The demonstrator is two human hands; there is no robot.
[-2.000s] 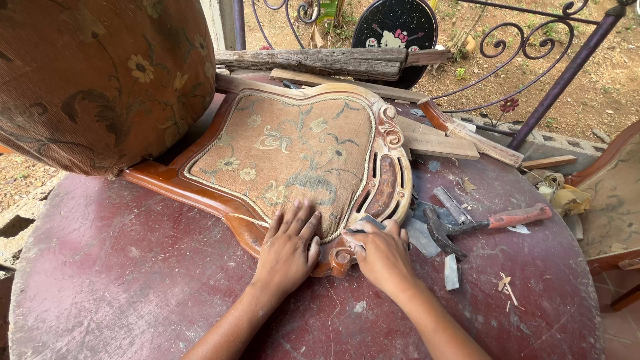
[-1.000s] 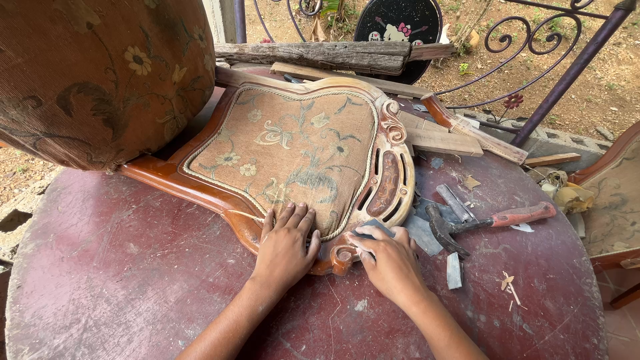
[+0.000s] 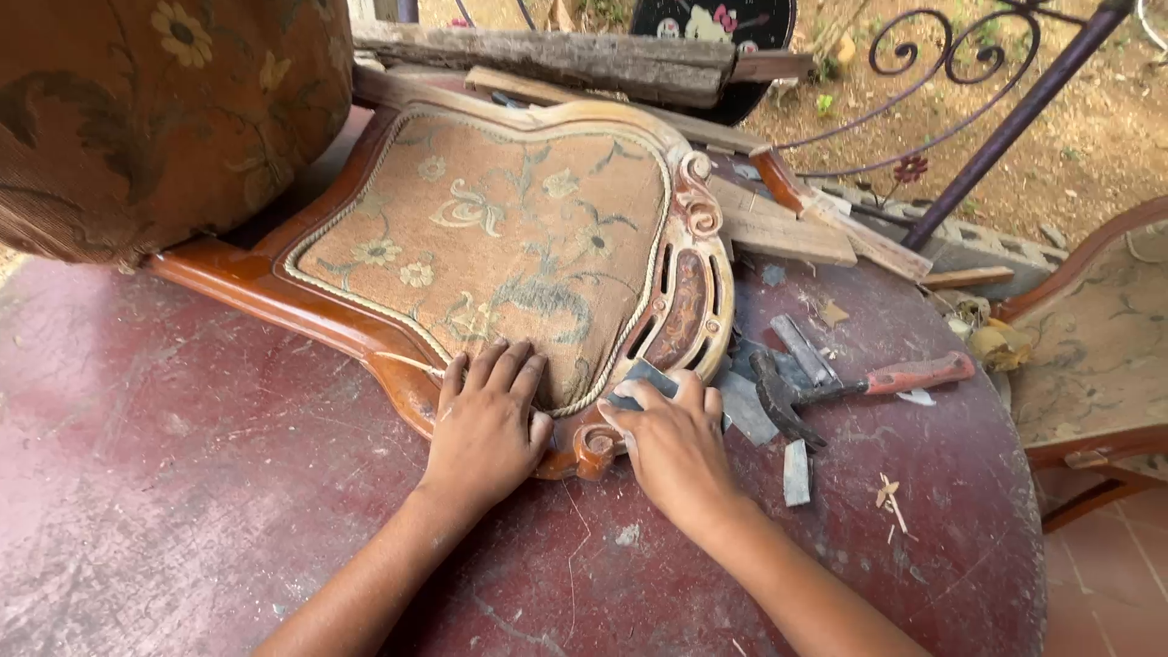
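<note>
A carved wooden chair back with a floral upholstered panel lies on a round dark red table. My left hand rests flat on the panel's lower edge, fingers slightly apart, holding nothing. My right hand grips a folded piece of grey sandpaper against the carved rim, beside a scroll. Glossy brown finish covers the side rail; the top rail's carving looks pale and dull. Piped cord borders the panel, with a loose end near my left hand.
Right of the chair back lie a claw hammer, grey abrasive pieces and wood scraps. Boards and a weathered beam lie behind. The padded seat rises at upper left; another upholstered chair stands at right.
My right hand with the sandpaper has shifted only slightly along the carved rim. My left hand stays on the panel's lower edge.
</note>
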